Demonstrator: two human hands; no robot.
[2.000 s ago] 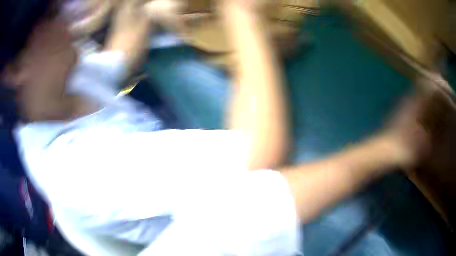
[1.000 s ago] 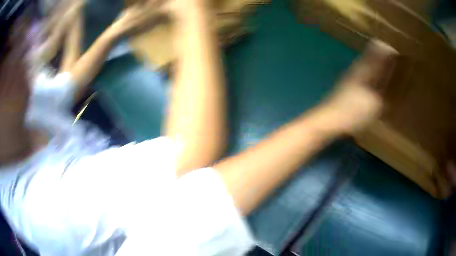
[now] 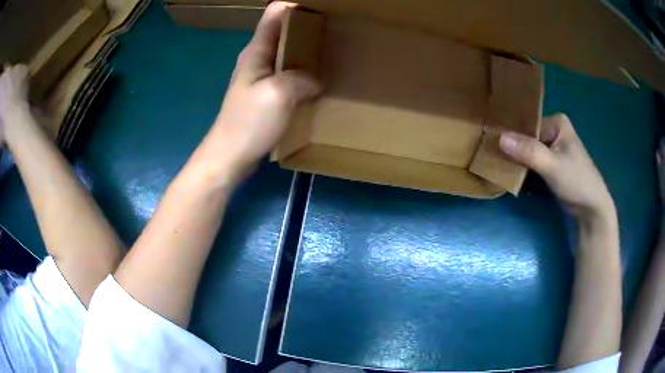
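A tan cardboard box being folded [image 3: 401, 95] is held above the table as a shallow tray, tilted with its inside facing me. My left hand [image 3: 266, 109] grips its left end, fingers over the upright end panel. My right hand [image 3: 558, 156] holds its right end, thumb on the lower part of the right side flap [image 3: 514, 91], other fingers behind it. The right flap leans inward; a gap shows at its lower corner. The front wall [image 3: 386, 171] stands along the lower edge. The lid panel [image 3: 583, 36] seems to extend behind the top as a curved strip.
The glossy green table [image 3: 408, 291] has a dark gap across it below the box. At left, a neighbour's arm [image 3: 62, 197] reaches to a stack of blanks [image 3: 84, 95] and a tray [image 3: 62, 44]. Another person's arm [image 3: 649, 306] shows at the right edge.
The view has swung right from the neighbour and is now sharper. The box, earlier blurred at the right, is now in the centre. My right hand is now visible, holding its right end.
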